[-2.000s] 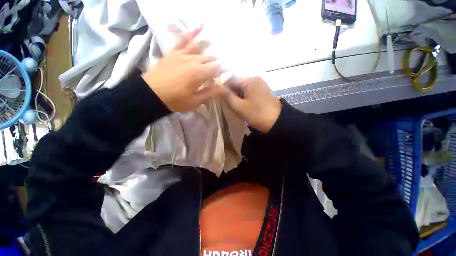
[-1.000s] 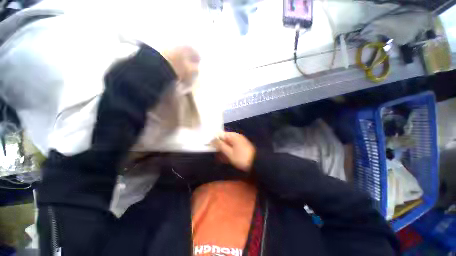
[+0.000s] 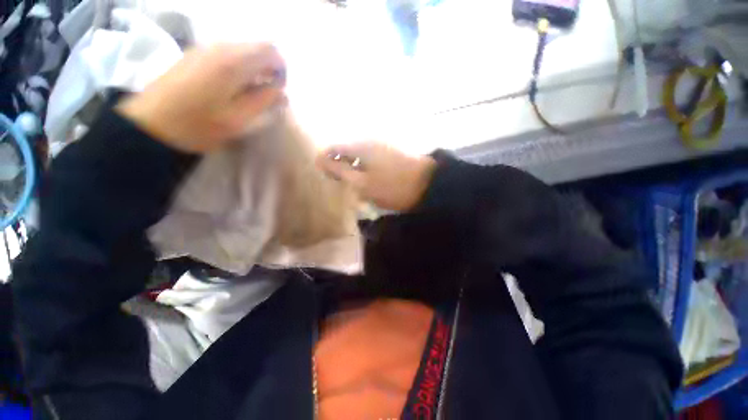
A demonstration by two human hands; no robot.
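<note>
A beige cloth piece (image 3: 254, 197) hangs from my hands in front of my chest, its lower edge over my lap. My left hand (image 3: 217, 94) is at the upper left, fingers closed on the top of the beige cloth. My right hand (image 3: 381, 174) is at the cloth's right edge with fingers curled; a small metallic glint shows at its fingertips, and what they pinch is blurred. More pale cloth (image 3: 115, 61) lies behind my left hand at the upper left, and some lies on my lap. The area above the hands is washed out by light.
The table's grey front edge (image 3: 533, 160) runs to the right. A phone (image 3: 545, 12) with a cable is at the top, and yellow-handled scissors (image 3: 695, 102) lie at the upper right. A blue crate (image 3: 677, 271) with cloth is at the right, a blue fan (image 3: 18, 172) at the left.
Since one second ago, my left hand has moved left and up, raising the beige cloth. My right hand has moved up from the cloth's lower corner. The camera view has shifted.
</note>
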